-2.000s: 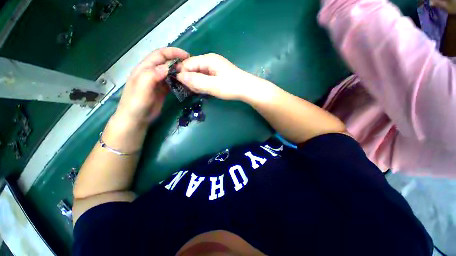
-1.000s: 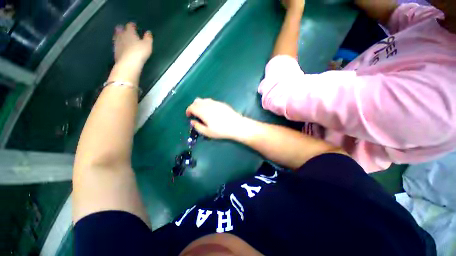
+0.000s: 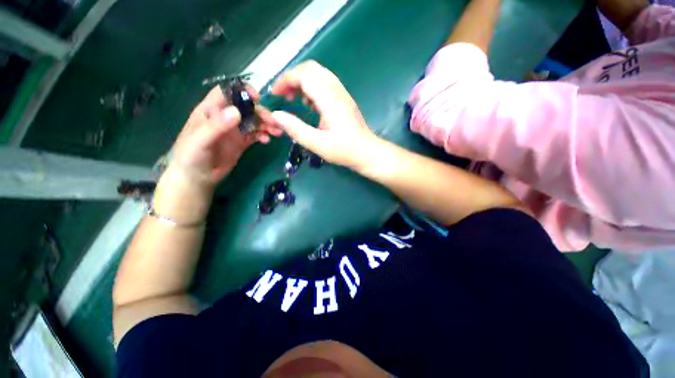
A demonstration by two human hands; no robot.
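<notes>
My left hand (image 3: 211, 136) holds a dark board unit (image 3: 243, 105) with a black part and a pale spot on it, raised above the green bench. My right hand (image 3: 326, 118) is just right of the unit, its thumb and fingers apart near my left fingertips; nothing shows in it, though its fingertips are blurred. A small cluster of black parts (image 3: 276, 196) lies on the bench in front of me. More black parts (image 3: 297, 159) lie just below my right hand, partly hidden by it.
Several board units (image 3: 212, 34) lie on the dark green belt at the upper left. A white worn rail (image 3: 296, 37) and a pale post (image 3: 66, 174) border it. A person in pink (image 3: 511, 125) sits at right. A pale flat rectangle (image 3: 44, 351) is at lower left.
My left hand has come back from over the belt and now holds a board unit. My right hand has lifted from the black parts and moved up beside it.
</notes>
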